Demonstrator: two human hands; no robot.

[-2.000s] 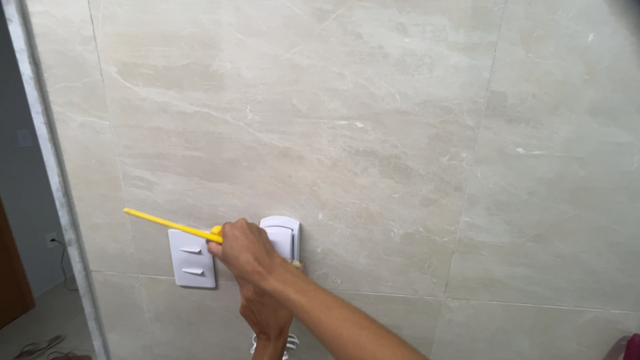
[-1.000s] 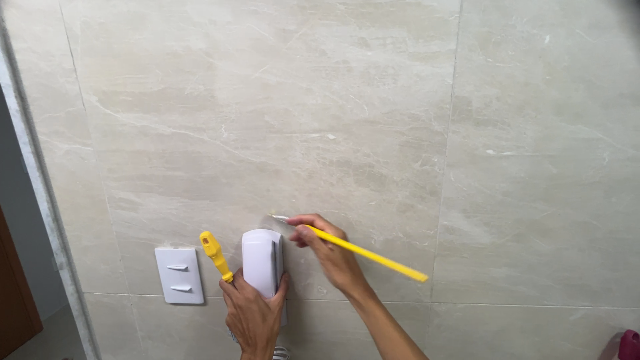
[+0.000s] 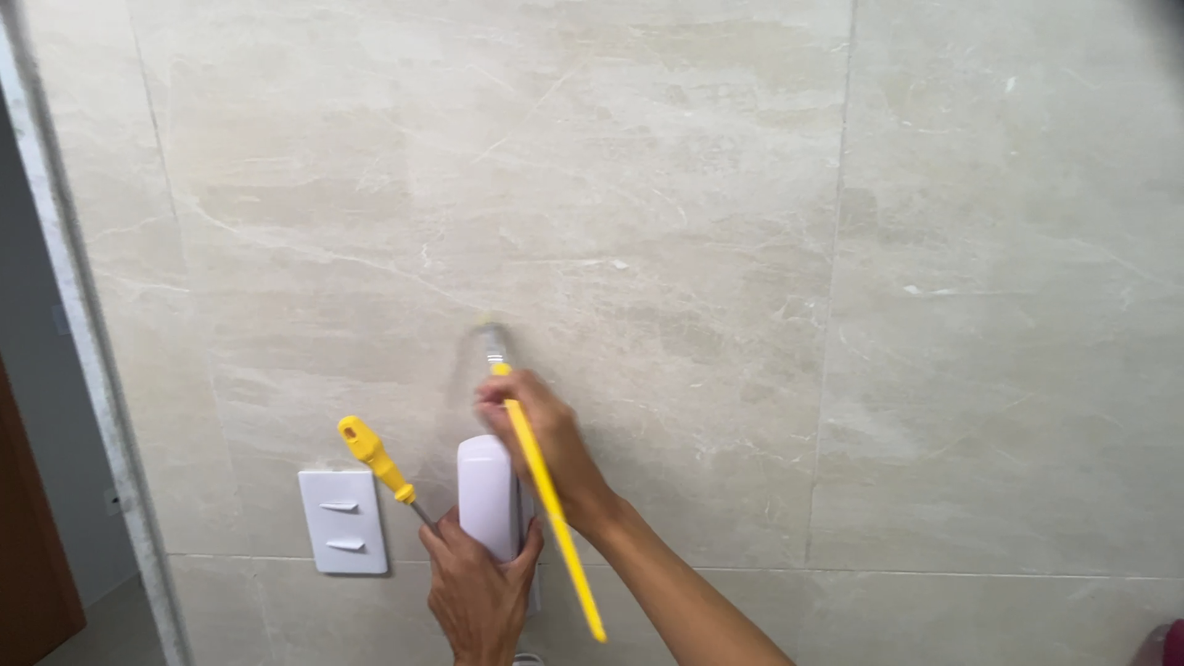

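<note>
In my right hand [image 3: 546, 435] is a flat paintbrush [image 3: 525, 416] with a long yellow handle; its blurred bristle end points up at the beige tiled wall [image 3: 647, 231]. My left hand [image 3: 478, 592] grips the lower part of a white intercom handset [image 3: 487, 495] at the wall. The same hand also holds a screwdriver [image 3: 379, 458] by its metal shaft, with the yellow handle slanting up to the left. Part of the base behind the handset is hidden. A coiled white cord [image 3: 528, 659] shows at the bottom edge.
Left of my left hand, a white switch plate [image 3: 342, 523] with two rockers is set in the wall. A stone door frame edge [image 3: 83, 305] runs down the left side, with a brown door [image 3: 32, 536] beyond. Something dark pink [image 3: 1173, 640] shows at the lower right corner.
My right hand has moved off the top of the handset, and the brush now points upward above it. Two seconds ago both hands overlapped in front of the wall unit.
</note>
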